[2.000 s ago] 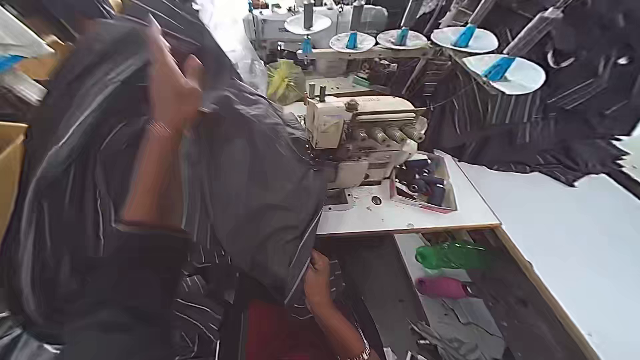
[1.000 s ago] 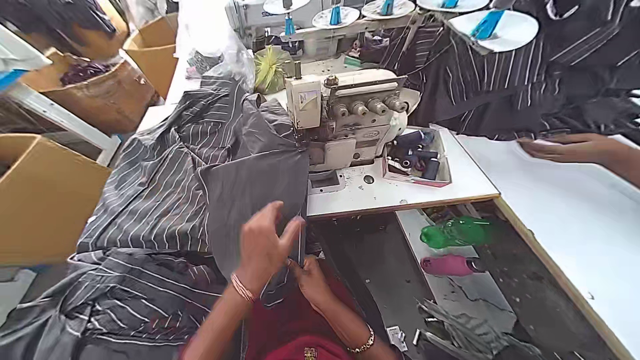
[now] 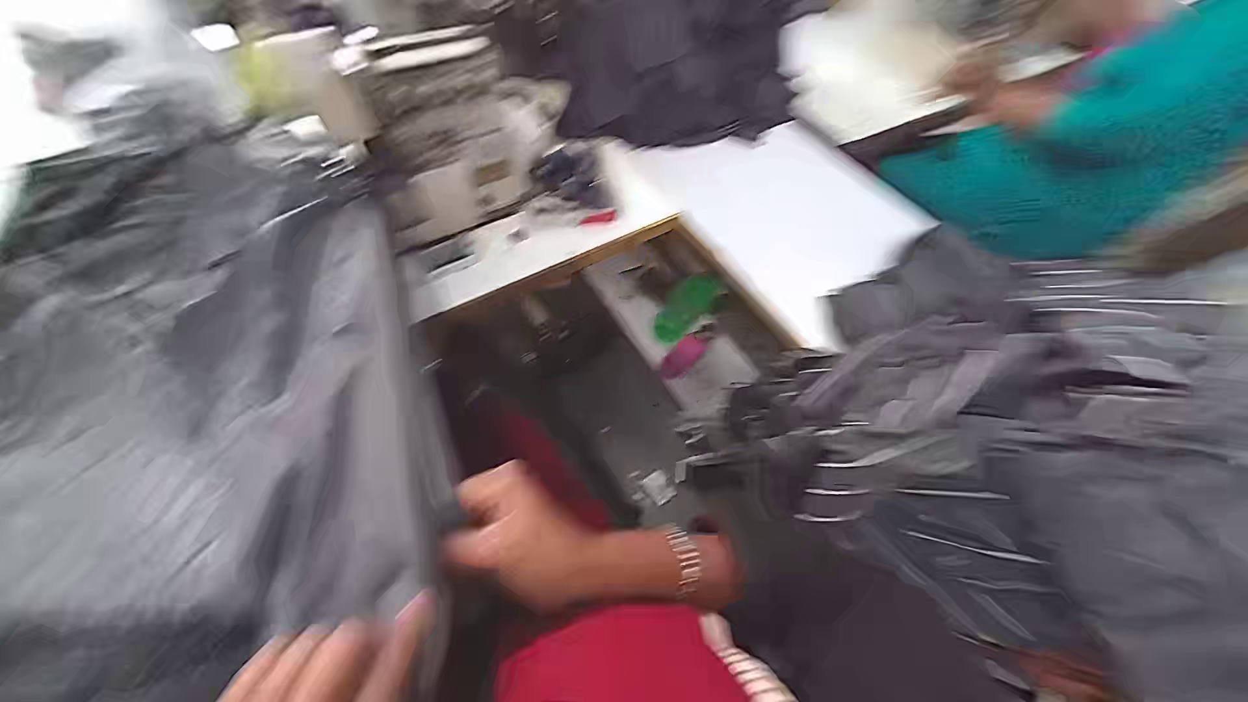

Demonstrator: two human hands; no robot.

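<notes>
Dark grey striped fabric (image 3: 214, 409) fills the left side of the blurred head view, its long edge running down toward my lap. My right hand (image 3: 517, 536), with a bracelet at the wrist, pinches that edge between thumb and fingers. At the bottom, my left hand (image 3: 336, 658) lies against the same fabric with its fingers spread; whether it grips is hidden by blur. Beyond the cloth stands an overlock sewing machine (image 3: 468, 127) on a white table (image 3: 546, 239). The upper part of the fabric reaches up beside the machine.
A white worktop (image 3: 760, 214) extends to the right of the machine. Beneath it are a green bottle (image 3: 687, 307) and a pink bottle (image 3: 682, 357). More dark striped cloth (image 3: 936, 468) is heaped at right. A co-worker's teal-clothed arm (image 3: 1141, 97) is at the upper right.
The view has swung right. The grey fabric now spreads wide at the left, where a second ago a smaller piece lay by the machine. My right hand has its edge.
</notes>
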